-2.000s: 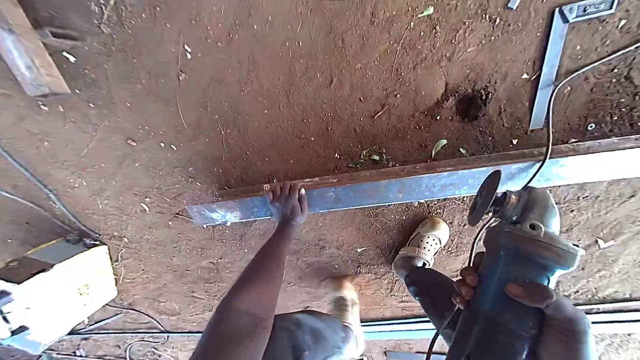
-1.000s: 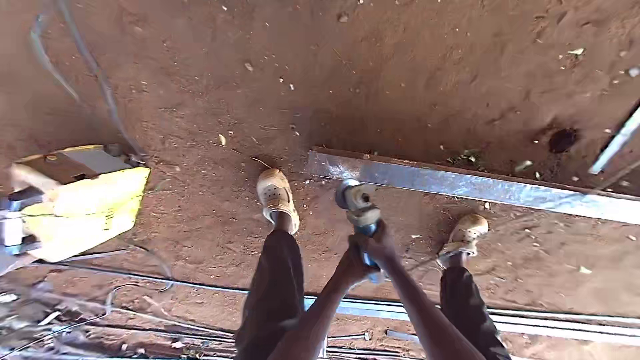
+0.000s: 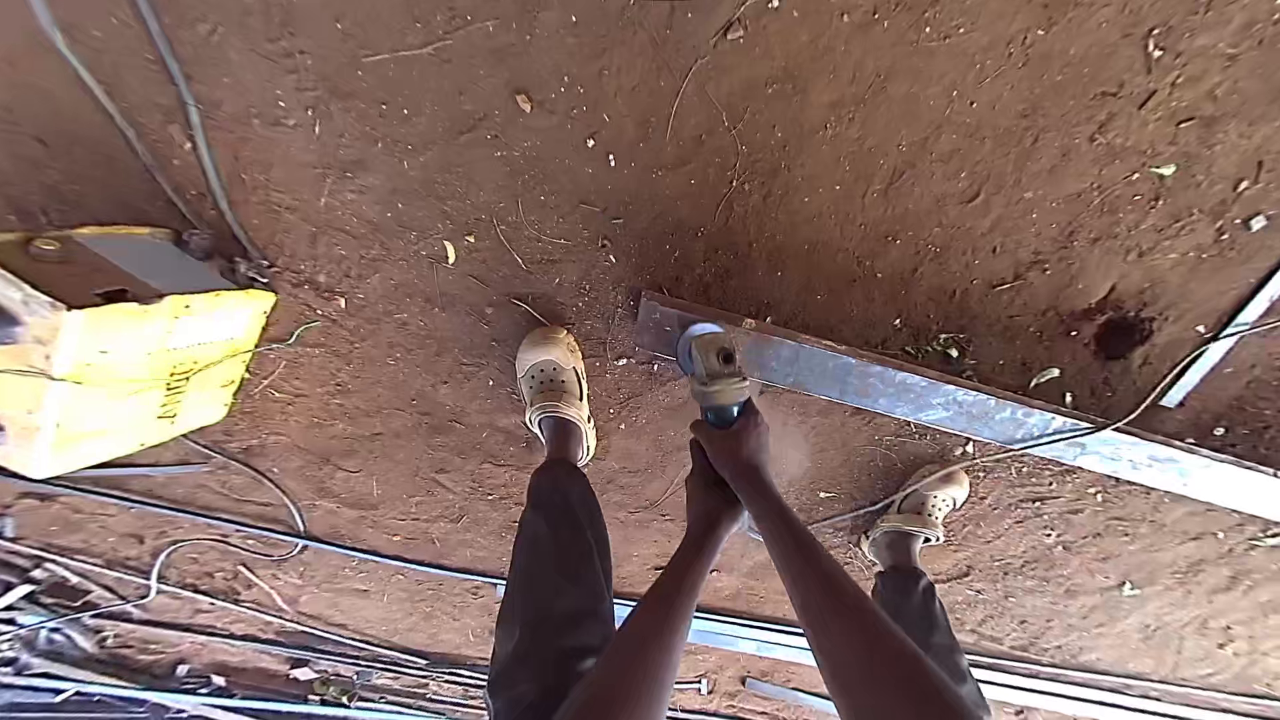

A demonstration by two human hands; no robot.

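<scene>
Both my hands grip the body of an angle grinder (image 3: 718, 372), its head and disc over the left end of a long metal bar (image 3: 880, 392) lying on the soil. My left hand (image 3: 708, 490) is on the rear of the body, mostly hidden beneath the other. My right hand (image 3: 738, 440) wraps the body just behind the grinder's head. Whether the disc touches the metal cannot be told. Faint dust or blur shows right of my hands.
A yellow-sided machine (image 3: 165, 365) with cables stands at left. The grinder's cord (image 3: 1125, 420) crosses the bar at right. Metal lengths (image 3: 760, 640) lie behind my feet, which wear tan clogs (image 3: 555, 380). A metal square's blade (image 3: 1225, 340) lies far right, near a small hole (image 3: 1122, 335).
My left hand, earlier pressed on the bar's left end, is now on the grinder. The grinder has moved from the right to that end. My feet now stand wider apart.
</scene>
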